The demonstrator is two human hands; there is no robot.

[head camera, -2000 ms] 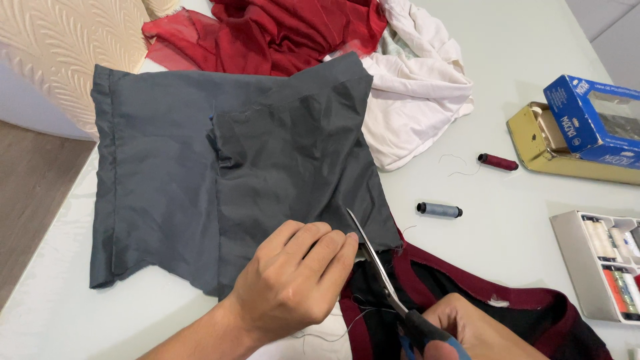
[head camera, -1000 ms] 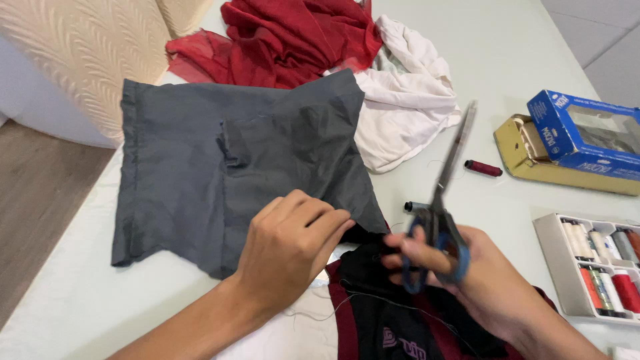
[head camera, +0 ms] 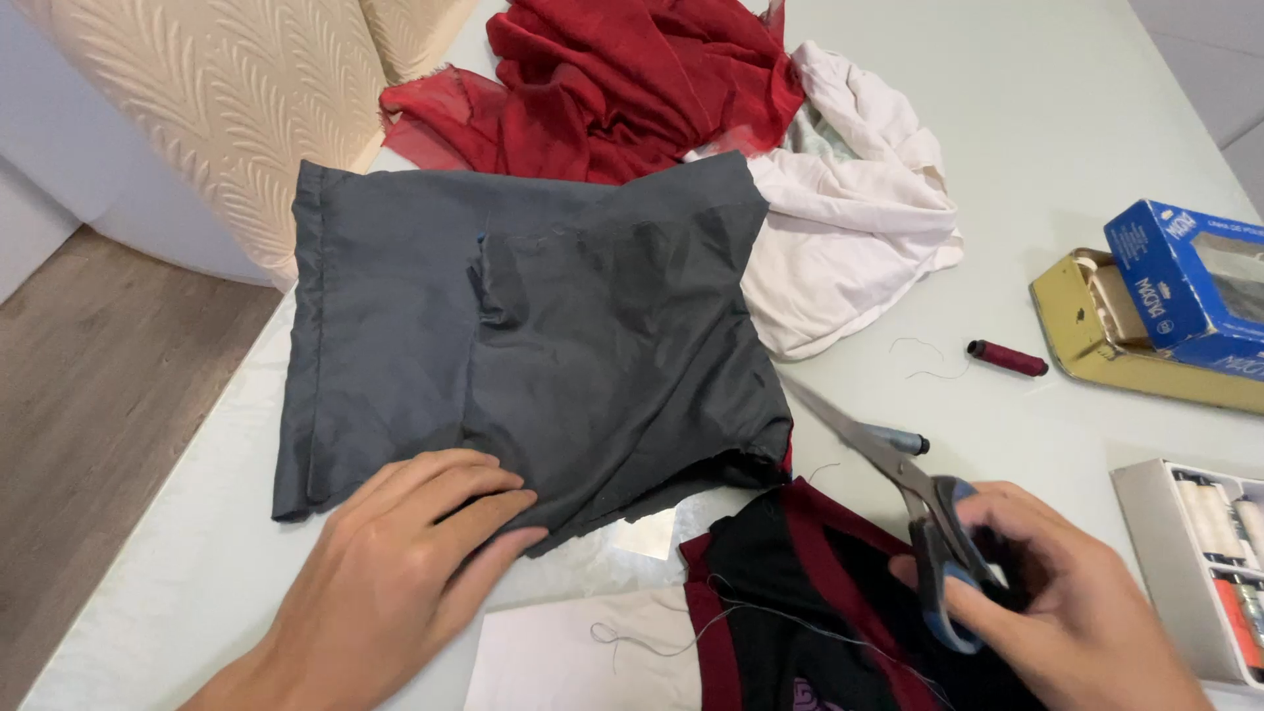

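Dark grey cloth [head camera: 592,326] with a hemmed left edge lies spread on the table. My left hand [head camera: 405,553] rests on its lower edge, fingers together; whether it pinches the cloth I cannot tell. In my right hand [head camera: 1027,583] are scissors [head camera: 904,474] with blue and black handles, their blades pointing up and left beside the cloth's right corner. Below lies a black and maroon garment [head camera: 820,583], partly under my right hand, with loose grey thread [head camera: 790,620] across it and over a pale cloth [head camera: 583,647]. A grey-blue thread spool [head camera: 894,438] is partly behind the blades.
Red sheer fabric [head camera: 632,89] and white cloth [head camera: 849,227] lie at the back. To the right are a maroon thread spool [head camera: 1007,358], a yellow tin [head camera: 1076,336], a blue box [head camera: 1155,276] and a white tray of spools [head camera: 1145,563]. A cream embossed chair cover [head camera: 247,109] borders the table's left side.
My left hand has moved left along the grey cloth's lower edge. The scissors, upright one second ago, now tilt to the left and lower. The grey cloth's lower right part has shifted off the black garment.
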